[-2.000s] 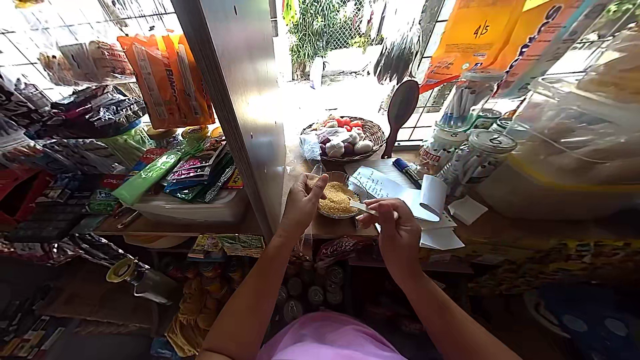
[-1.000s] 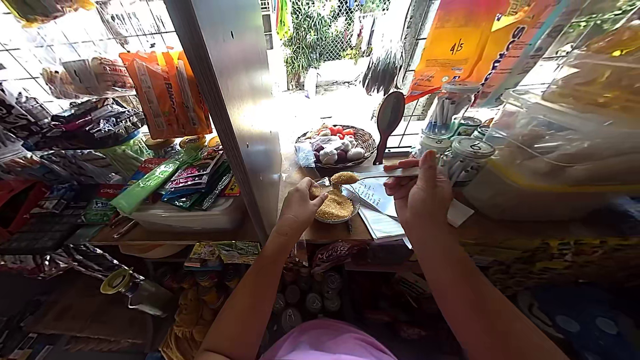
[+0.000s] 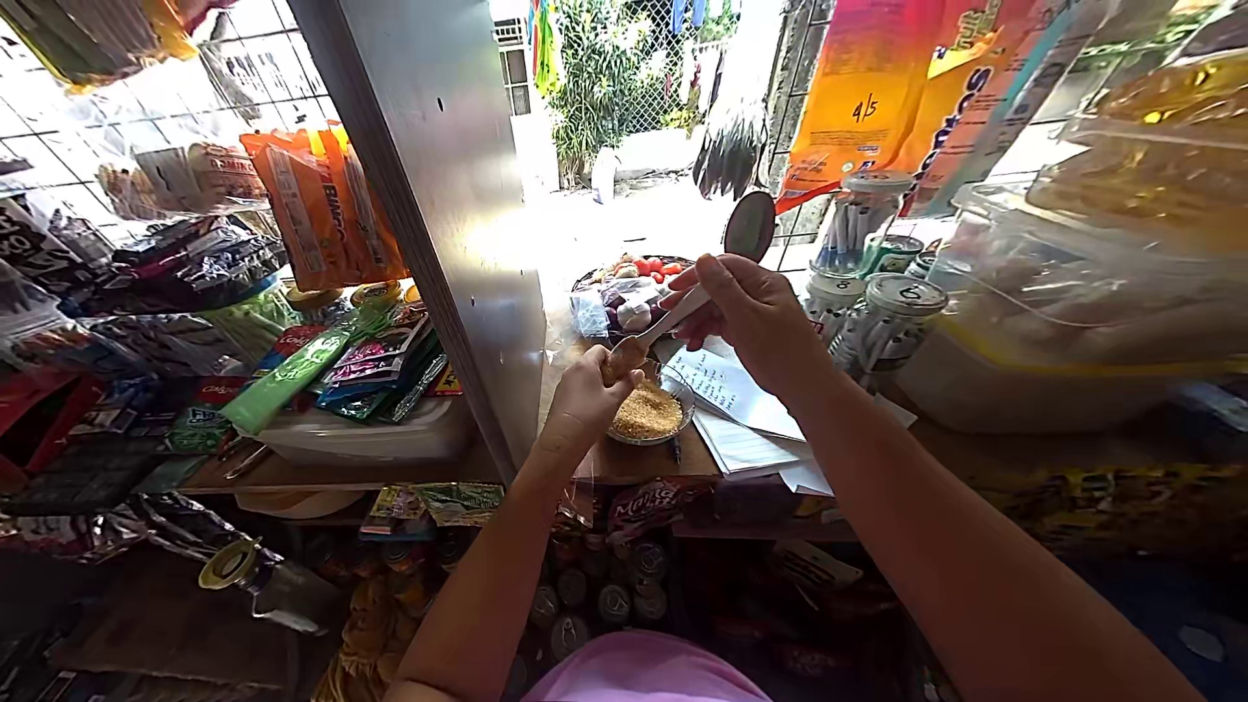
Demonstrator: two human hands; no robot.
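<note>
My right hand grips the handle of a metal spoon, which slants down to the left. The spoon's bowl end sits at the fingers of my left hand, which hold a small clear plastic bag with brown granules at its mouth. Just below and to the right, a clear bowl holds golden-brown granules. Lined paper with handwriting lies beside the bowl, under my right wrist. How far the bag hangs down is hard to tell.
Behind the hands stands a basket of tomatoes, garlic and onions. A dark round mirror or paddle rises behind my right hand. Lidded glass jars and a large plastic tub stand right. A wooden partition is left.
The spoon, level and loaded above the bowl a second ago, is now tilted down at my left hand's bag. Two seconds ago it was lower, by the bowl's right side.
</note>
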